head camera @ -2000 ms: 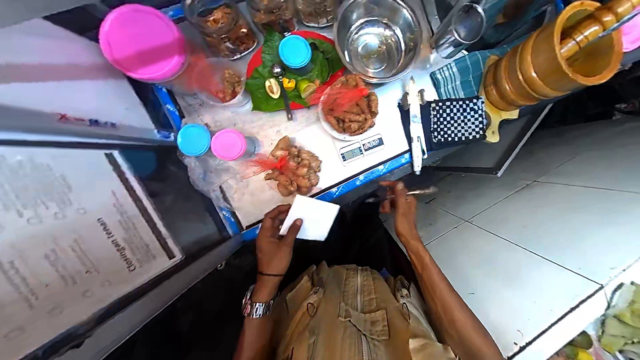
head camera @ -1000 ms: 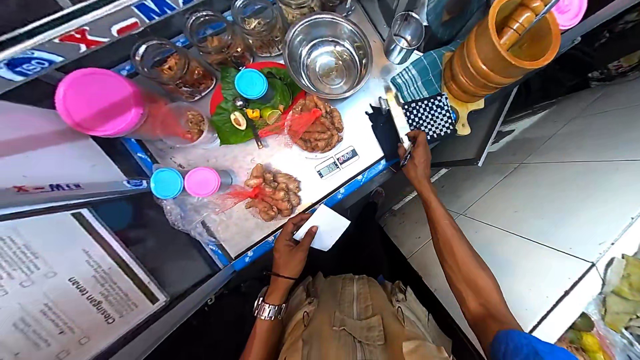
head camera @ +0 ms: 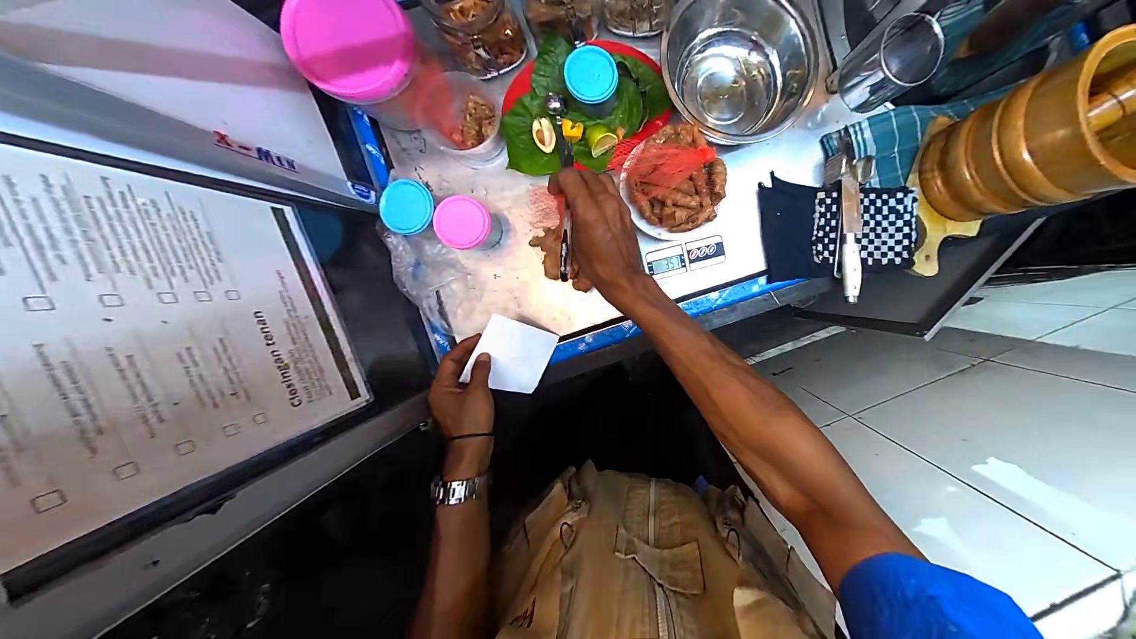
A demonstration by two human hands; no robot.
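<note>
My left hand point(head camera: 465, 390) pinches a small square of white paper point(head camera: 511, 353) in front of the counter's near edge. My right hand point(head camera: 599, 226) is over the counter and grips a slim dark pen-like thing point(head camera: 565, 244), whose far end points at the green leaves. Under that hand lies a heap of ginger-like roots point(head camera: 548, 248), mostly hidden, with red netting beside it. To the right, more roots point(head camera: 679, 200) in red netting fill a white plate on a digital kitchen scale point(head camera: 661, 262). A halved avocado point(head camera: 543, 134), a cut lime point(head camera: 601, 139) and leaves sit on a red tray point(head camera: 519, 84).
A steel bowl point(head camera: 741, 67) and glass jars point(head camera: 475, 31) stand at the back. Left are a blue-lidded jar point(head camera: 406, 207) and pink-lidded jars point(head camera: 463, 222). Cutlery point(head camera: 850, 222) lies on a checkered cloth point(head camera: 887, 222), next to a large wooden mortar point(head camera: 1021, 151). A printed sheet point(head camera: 160, 337) is far left.
My right hand has moved left from the checkered cloth to above the near root heap. The cutlery it was touching now lies on the cloth. My left hand still holds the paper.
</note>
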